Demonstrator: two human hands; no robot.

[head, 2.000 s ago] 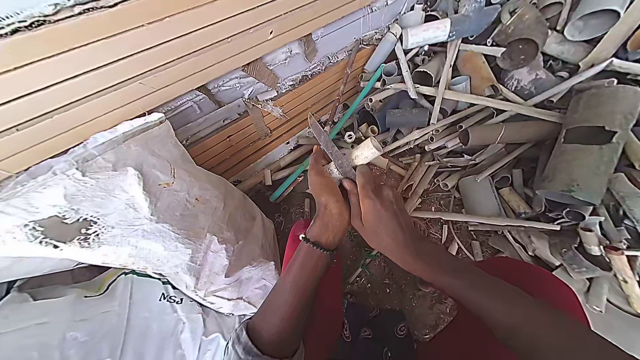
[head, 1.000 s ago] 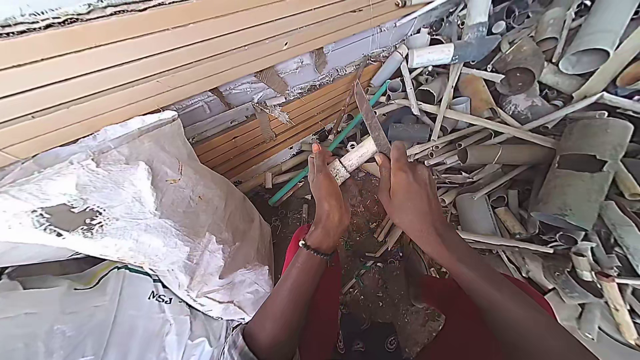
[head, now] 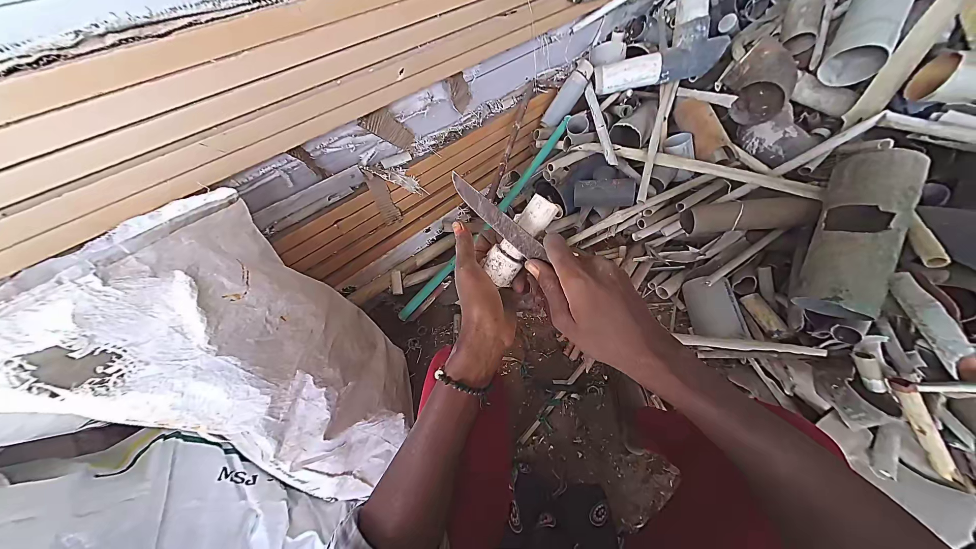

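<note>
My left hand [head: 482, 305], with a beaded bracelet at its wrist, holds a short white plastic pipe piece [head: 503, 265] with a wider collar end. My right hand [head: 583, 297] grips a knife, its handle hidden in the fingers. The worn blade [head: 496, 215] points up and to the left and lies across the pipe piece, over its narrower part. Some fingers of my left hand are hidden behind the pipe.
Scrap plastic pipes [head: 751, 213] are heaped at the right. A white woven sack [head: 305, 335] bulges at the left. Stacked tan slatted panels [head: 252, 99] stand behind, with a thin green rod [head: 488, 217] slanting before them. Shavings litter the dirt floor [head: 564, 427].
The pipe piece is turned differently in my left hand, and its wider collar now shows. The blade has tilted further to the left and lies across the pipe.
</note>
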